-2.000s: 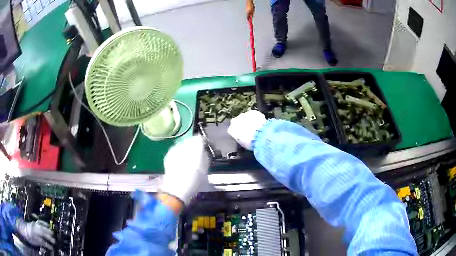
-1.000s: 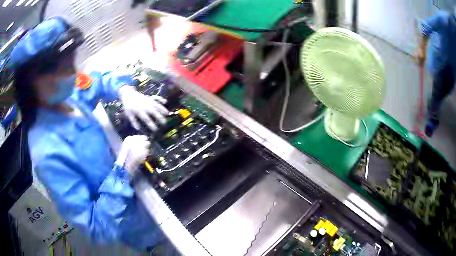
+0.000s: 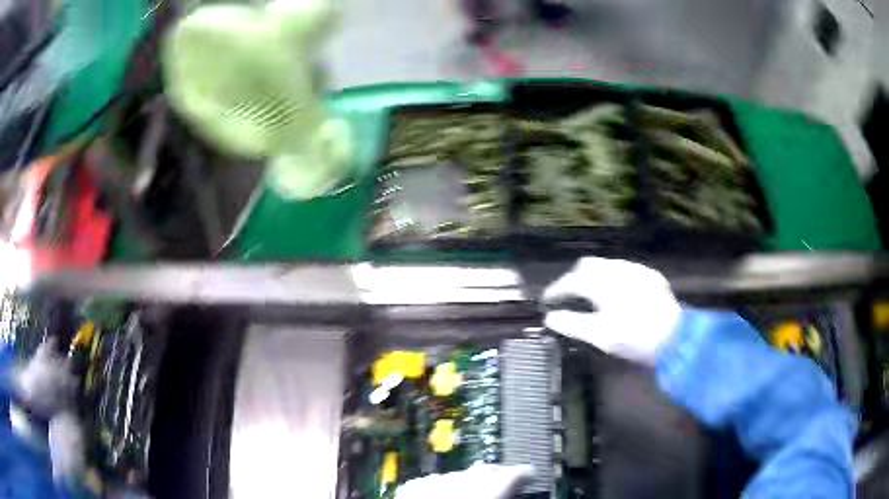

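A green circuit board [image 3: 419,429] with yellow parts lies in a black carrier in front of me. A ribbed light-grey block [image 3: 528,409] runs along its right half. My right hand [image 3: 614,307], in a white glove, is over the carrier's upper right corner with thumb and fingers curled. A dark spot shows between them; blur hides whether it is a held piece. My left hand [image 3: 468,482], white-gloved, lies low over the board, cut off by the bottom edge; its fingertips and any held thing cannot be made out.
Three black bins [image 3: 575,234] of olive pieces stand on the green mat [image 3: 819,195] beyond the metal rail [image 3: 292,283]. A pale-green fan [image 3: 234,88] is upper left. Another person's gloved hand [image 3: 44,380] is at a board far left. Another board [image 3: 799,341] lies at the right.
The view swung to the other worker, then back to the board. Compared with two seconds ago, my right hand has left the bins for the carrier's corner, and my left hand is lower, over the board.
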